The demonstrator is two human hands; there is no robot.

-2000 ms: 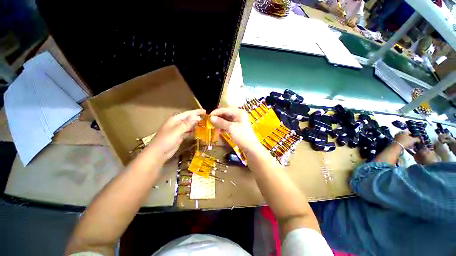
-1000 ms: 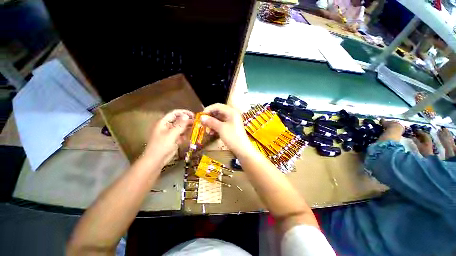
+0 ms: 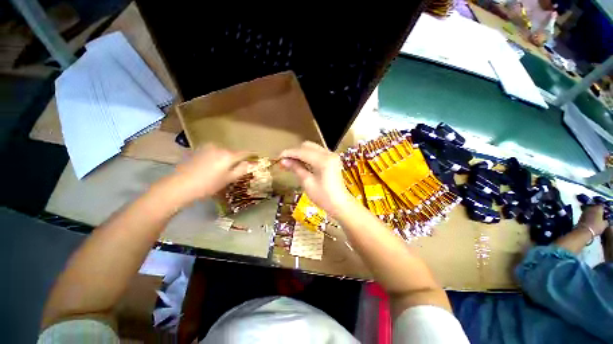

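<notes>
My left hand (image 3: 214, 173) and my right hand (image 3: 314, 173) are close together over the front edge of the cardboard tray (image 3: 249, 111). Between and below them is a cluster of beige-and-brown strip pieces (image 3: 252, 188). My left hand's fingers hold a piece at the top of the cluster. My right thumb and finger pinch a thin brown strip end. A small orange piece (image 3: 309, 213) and a beige backing piece (image 3: 308, 242) lie on the cardboard bench cover below my right hand. A fanned orange stack (image 3: 402, 168) lies right of my right hand.
A large dark carton (image 3: 269, 33) stands behind the tray. White paper sheets (image 3: 111, 101) lie at left. Black housings (image 3: 484, 191) are heaped beyond the orange stack. A coworker's denim sleeve (image 3: 554, 269) is at right. A green surface (image 3: 464, 101) runs behind.
The view has swung, so the scene sits further right. The glossy orange strip piece between my hands no longer shows there; my left hand is now at the beige-and-brown cluster, my right still close beside it.
</notes>
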